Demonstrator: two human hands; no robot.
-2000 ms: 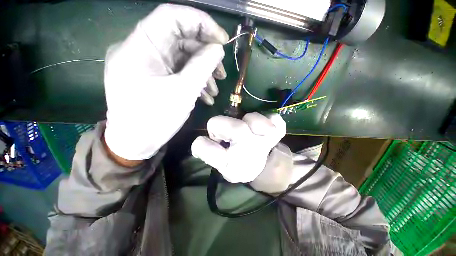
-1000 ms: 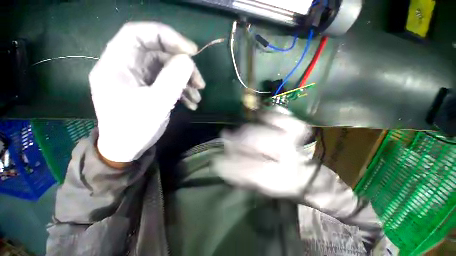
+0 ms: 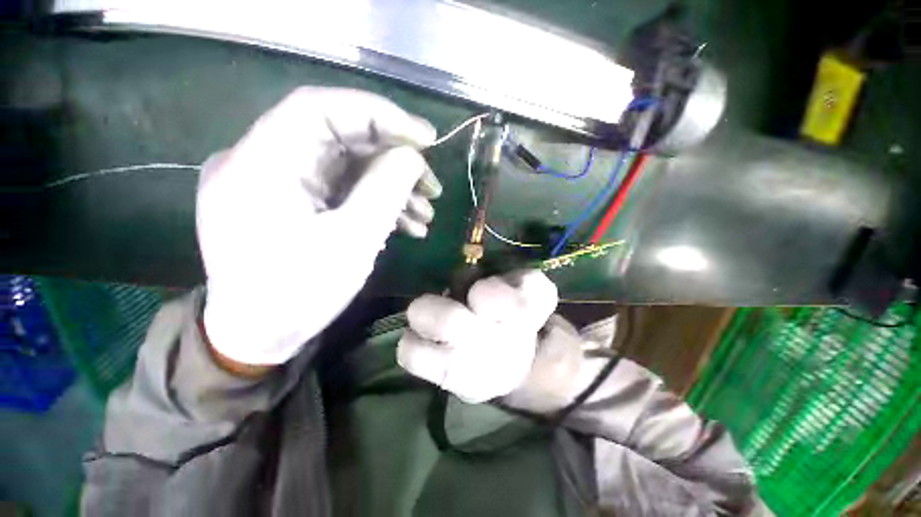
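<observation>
My gloved left hand [image 3: 308,217] pinches a thin solder wire [image 3: 459,131], whose end reaches the iron's tip area below the housing. The wire trails off left behind the hand. My gloved right hand [image 3: 480,338] grips the soldering iron [image 3: 484,207], its shaft pointing up and its tip near the housing's lower edge. The long aluminium housing [image 3: 404,45] lies across the bench top. Blue and red lead wires [image 3: 616,200] run from its black motor end [image 3: 667,86] down to the small circuit board [image 3: 586,254], just above my right hand. A thin white wire also reaches the board.
A yellow sponge [image 3: 833,98] in a dark holder is at upper right. A black object [image 3: 871,273] sits at the bench's right edge. A green basket [image 3: 818,394] is below right. Blue [image 3: 30,348] and green [image 3: 111,323] baskets are below left.
My right hand and the iron, blurred and lower one second ago, are back by the housing. The solder end, apart from the iron then, is now at its tip. The whole view has shifted, showing more housing.
</observation>
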